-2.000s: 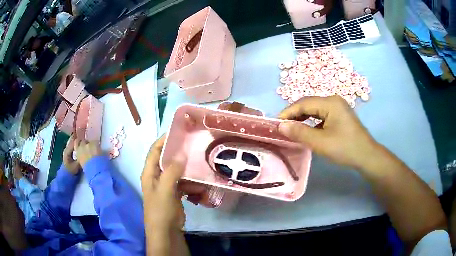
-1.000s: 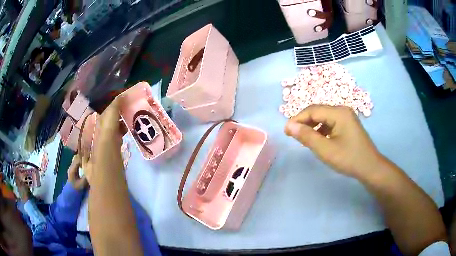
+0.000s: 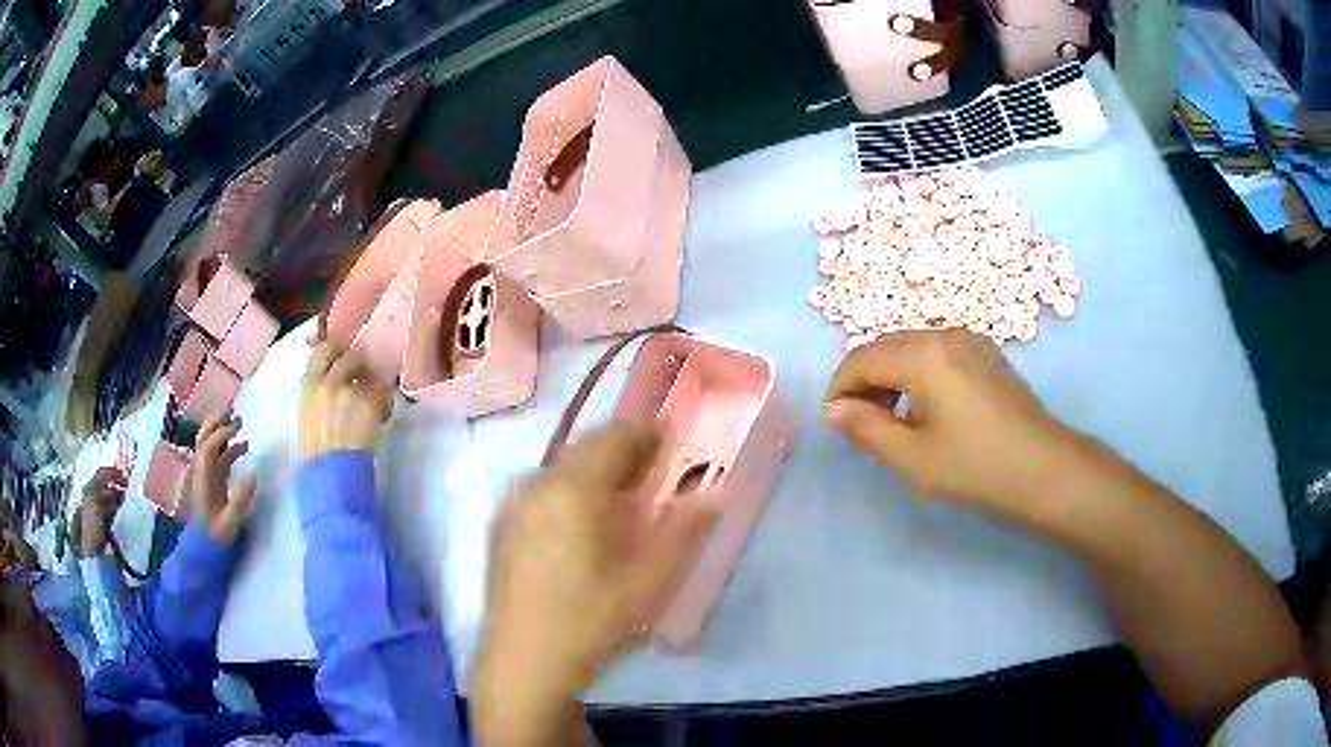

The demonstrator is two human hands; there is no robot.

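A pink housing shell (image 3: 747,474) lies open side up on the white-covered table (image 3: 876,613), a brown strap (image 3: 588,391) arched along its left side. My left hand (image 3: 584,562) is blurred in front of this shell and hides its lower left part; the fingers look apart, and no grip on the shell shows. My right hand (image 3: 956,416) is right of the shell, just below a pile of pink discs (image 3: 942,256). Its thumb and fingertips are close together; whether a small piece is between them cannot be told.
Another pink shell (image 3: 511,358) stands left, beside a larger pink box (image 3: 642,241). A coworker's hand (image 3: 346,401) is near the left shells. A black-patterned sheet (image 3: 971,129) lies behind the discs. Strapped shells (image 3: 883,59) stand at the back, card pieces (image 3: 1241,132) at right.
The shell my left arm reached to at left now stands beside the larger box. My left hand has come back right, over the front shell. My right hand has moved little.
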